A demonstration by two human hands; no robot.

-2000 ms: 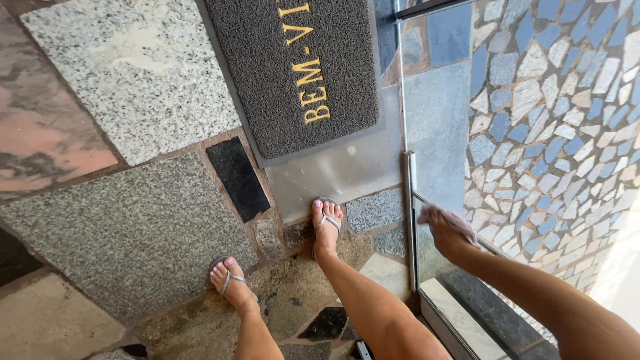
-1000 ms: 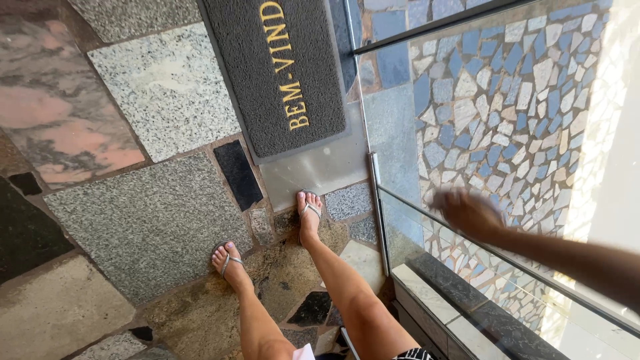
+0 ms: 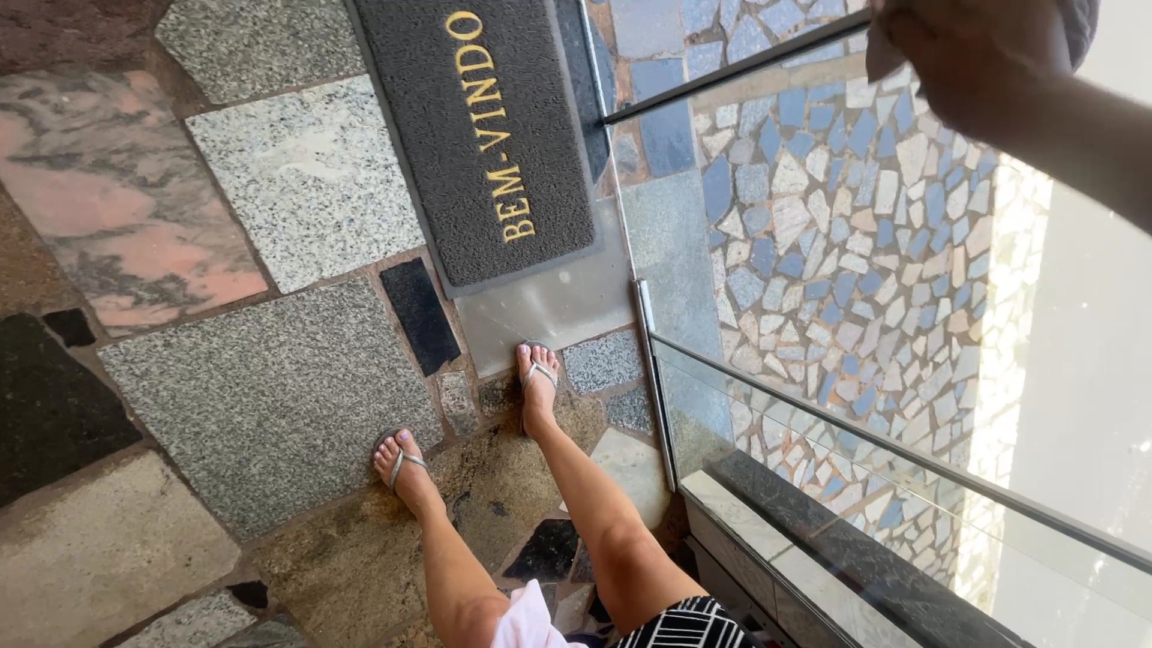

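At the upper right my right hand (image 3: 963, 58), dark and somewhat blurred, is closed around a greyish cloth (image 3: 1075, 27) against the glass pane, close to the upper end of a dark metal bar (image 3: 738, 67). Parts of the cloth stick out on both sides of the fingers. My left hand is out of view. A pale pink cloth or garment edge (image 3: 531, 621) shows at the bottom, over my lap. A second metal bar (image 3: 900, 450) crosses the glass lower down.
My feet in thong sandals (image 3: 538, 378) stand on stone paving (image 3: 270, 405). A dark grey doormat with yellow lettering (image 3: 513, 135) lies ahead. An upright metal door edge (image 3: 657, 387) stands to the right, near a marble-faced ledge (image 3: 747, 522). Mosaic paving (image 3: 810, 234) shows through the glass.
My right hand has moved from beside the lower metal bar, near the door edge, to the upper right by the other bar. The view has shifted somewhat.
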